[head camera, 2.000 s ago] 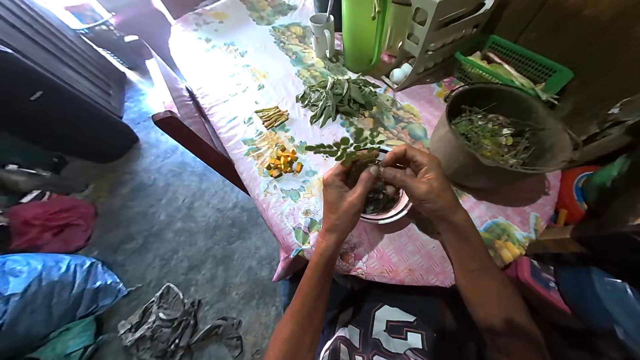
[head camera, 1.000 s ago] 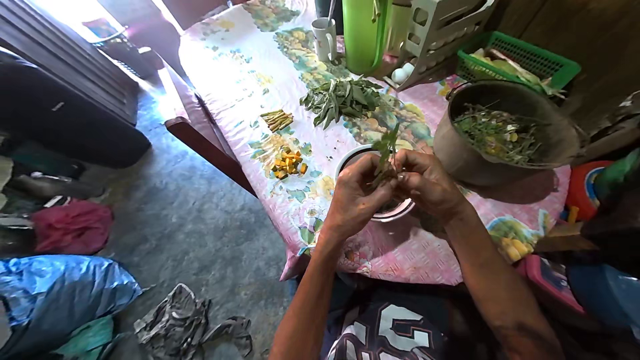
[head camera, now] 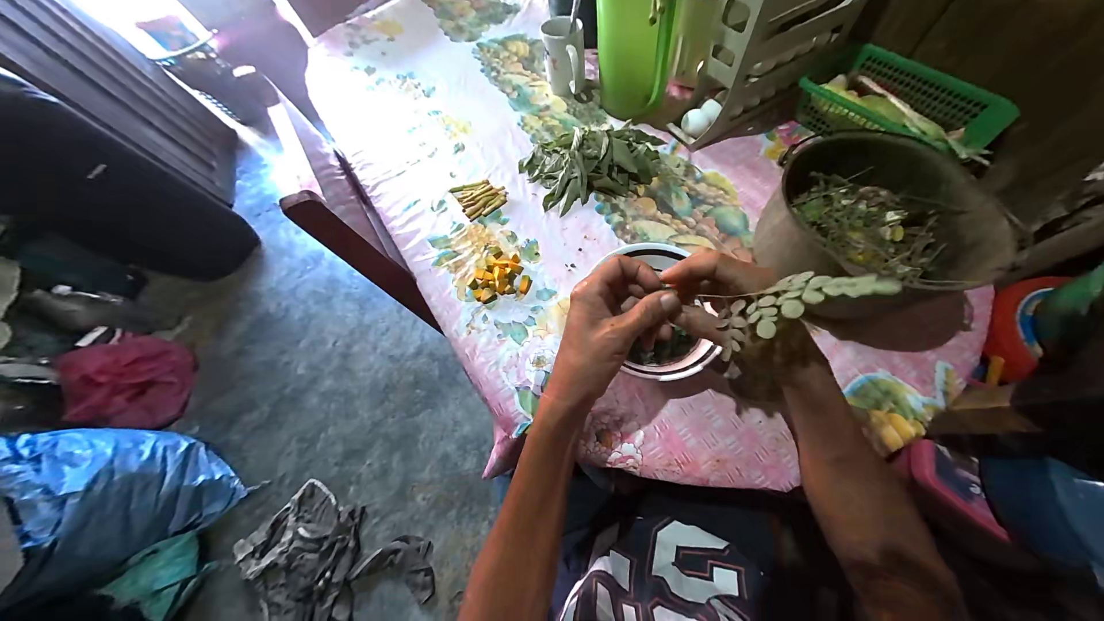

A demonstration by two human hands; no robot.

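Note:
My left hand (head camera: pixel 617 323) and my right hand (head camera: pixel 720 289) meet above a white bowl with a dark rim band (head camera: pixel 677 373), fingertips pinching the thin stem of a leafy sprig. The sprig's small round green leaves (head camera: pixel 780 302) extend to the right, past my right hand. Dark green leaves (head camera: pixel 664 348) show in the bowl, partly hidden by my hands. Beyond the bowl lies a pile of long green leaves (head camera: pixel 595 164) on the flowered tablecloth (head camera: pixel 552 250). Cut green stalks (head camera: pixel 479 199) and orange chunks with green rind (head camera: pixel 498 277) lie to the left.
A large metal pot (head camera: pixel 793 228) holding stems and scraps stands at right, with a green plastic basket (head camera: pixel 940 90) behind it. A mug (head camera: pixel 563 60), a green container (head camera: pixel 634 60), white eggs (head camera: pixel 700 118) and a grey plastic rack (head camera: pixel 759 65) stand at the back. A wooden chair (head camera: pixel 354 250) is left.
The sprig held upright between my hands a second ago now stretches out to the right. My hands have drawn slightly apart, and more of the bowl's near rim shows.

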